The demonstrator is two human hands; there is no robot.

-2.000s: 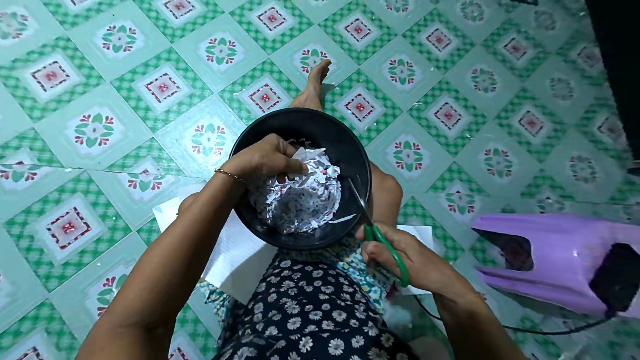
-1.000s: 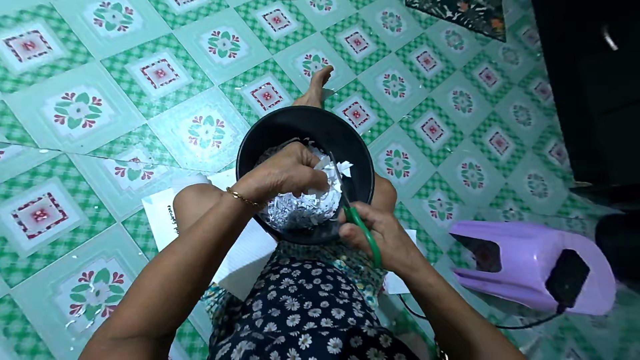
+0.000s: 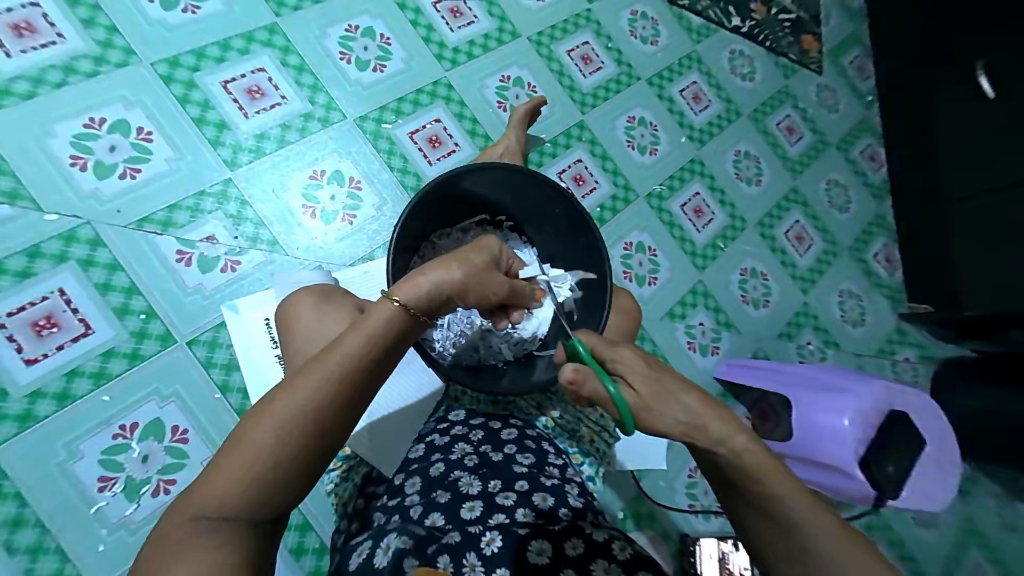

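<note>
Between my legs stands a round black bucket (image 3: 500,180), partly filled with cut white paper scraps (image 3: 472,336). My left hand (image 3: 480,280) is over the bucket, its fingers closed on white paper strips (image 3: 560,276). My right hand (image 3: 616,380), at the bucket's lower right rim, holds green-handled scissors (image 3: 604,384). The scissor blades point up and left and meet the strips beside my left fingertips. Whether the blades are apart is hard to tell. My left palm is hidden.
A purple plastic device (image 3: 848,424) with a black cable lies at the right. White paper sheets (image 3: 392,408) lie under and beside my legs. A phone-like device (image 3: 720,556) is at the bottom edge. Small scraps dot the patterned floor (image 3: 312,200). Something black stands far right.
The crumpled bunch of paper seen at my left fingers two seconds ago is out of sight; narrow strips now show there. The scissor blades have come to my left fingertips.
</note>
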